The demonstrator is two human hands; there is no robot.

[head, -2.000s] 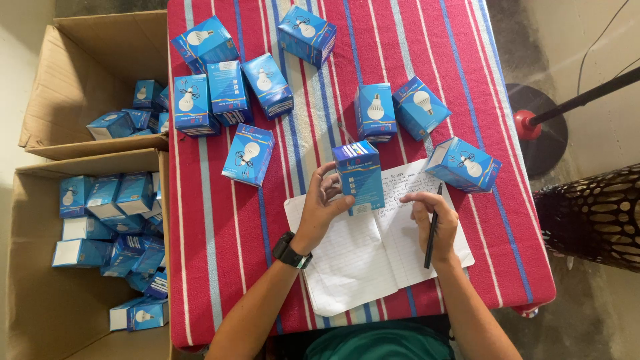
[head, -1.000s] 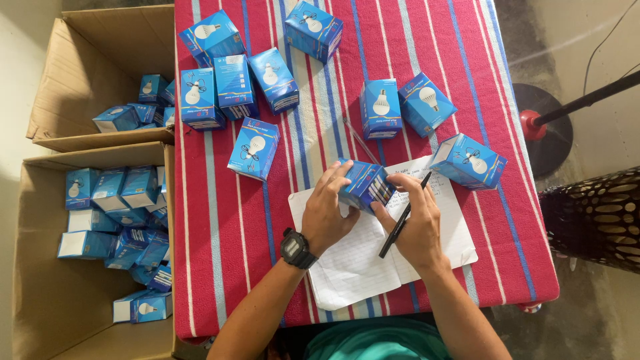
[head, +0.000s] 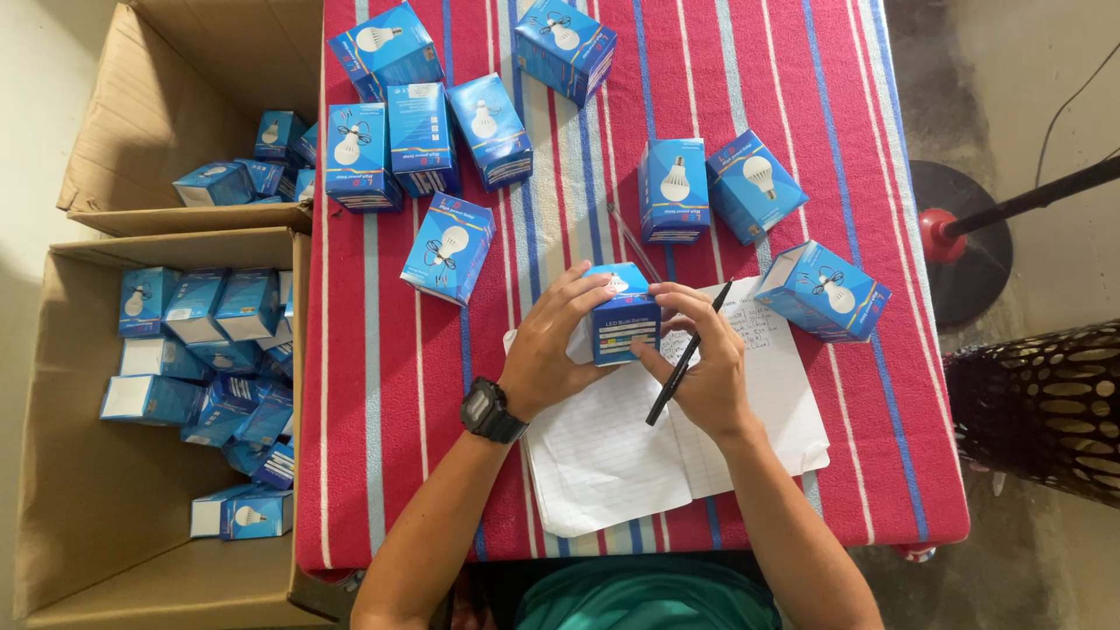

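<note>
A blue LED bulb box (head: 626, 319) is held between both hands above an open lined notebook (head: 604, 455). My left hand (head: 556, 337), with a black watch on its wrist, grips the box's left side. My right hand (head: 704, 359) has its fingertips on the right side and also holds a black pen (head: 687, 359), slanting across the fingers. Handwriting covers part of the right page. Beyond the box, a clear pen (head: 633, 241) lies on the striped cloth. The nearest other bulb boxes are one (head: 450, 248) to the left and one (head: 825, 290) to the right.
Several more bulb boxes (head: 422, 138) stand or lie on the striped tablecloth (head: 411, 499). Left of the table are two open cardboard cartons (head: 87, 525) (head: 114, 149) with bulb boxes inside. At the right are a black stand with a round base (head: 971, 254) and a dark perforated basket (head: 1050, 402).
The held box was upright in my left hand alone, with the right hand over the notebook; now both hands hold it, turned to show another printed side.
</note>
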